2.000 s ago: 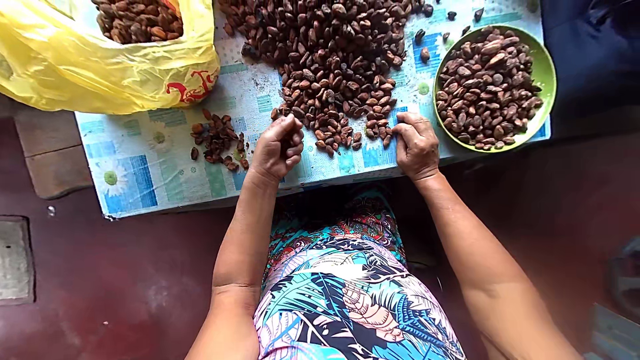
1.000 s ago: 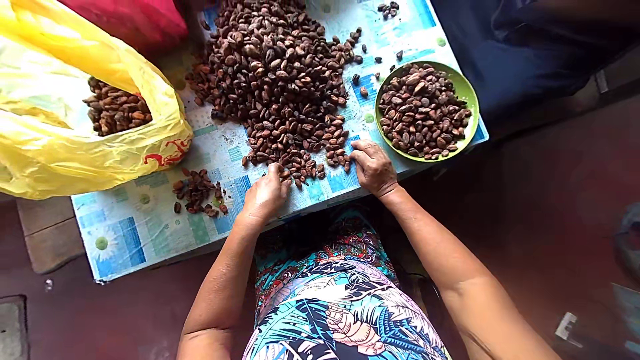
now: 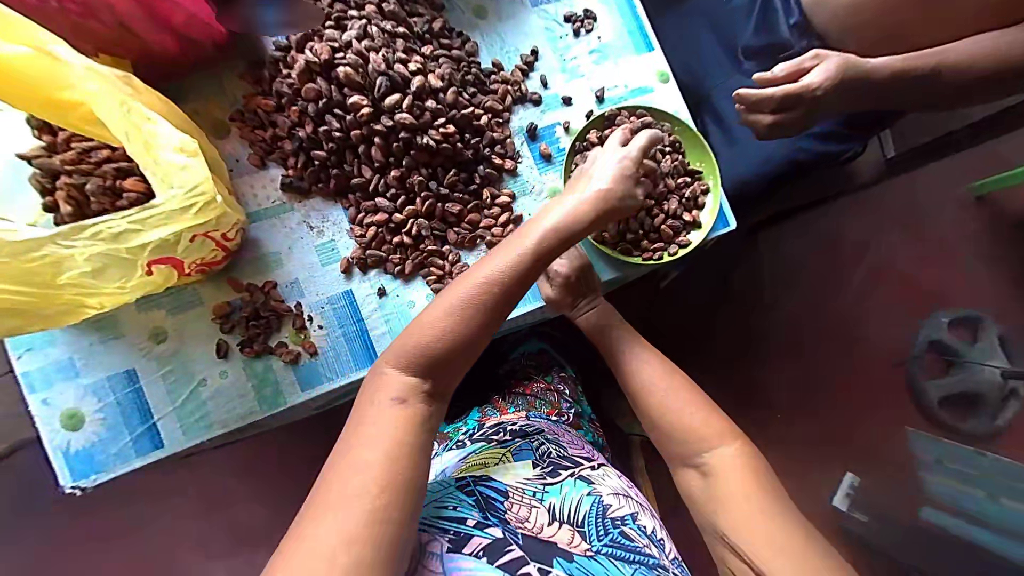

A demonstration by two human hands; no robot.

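My left hand point(image 3: 614, 178) reaches over the green bowl point(image 3: 707, 172), its fingers on the cocoa beans point(image 3: 661, 210) inside; whether it holds any cannot be seen. Below the bowl, my right hand point(image 3: 570, 282) rests at the table's edge, fingers curled in, their contents hidden. A big heap of cocoa beans point(image 3: 400, 128) covers the middle of the table, left of the bowl. At the lower left lies a small pile of husk pieces and broken beans point(image 3: 260, 320). A yellow plastic bag point(image 3: 188, 180), open at the top, holds more beans.
Another person's hand point(image 3: 788, 92) rests over dark blue clothing at the upper right. A red bag or cloth point(image 3: 152, 32) lies at the upper left. The table point(image 3: 184, 376) has a patterned cover with loose beans near the bowl. A wheel point(image 3: 964, 372) stands at the right.
My left hand has moved right, from the heap's lower edge to the bowl. My right hand stays near the table's edge. Another person's hand has come into view.
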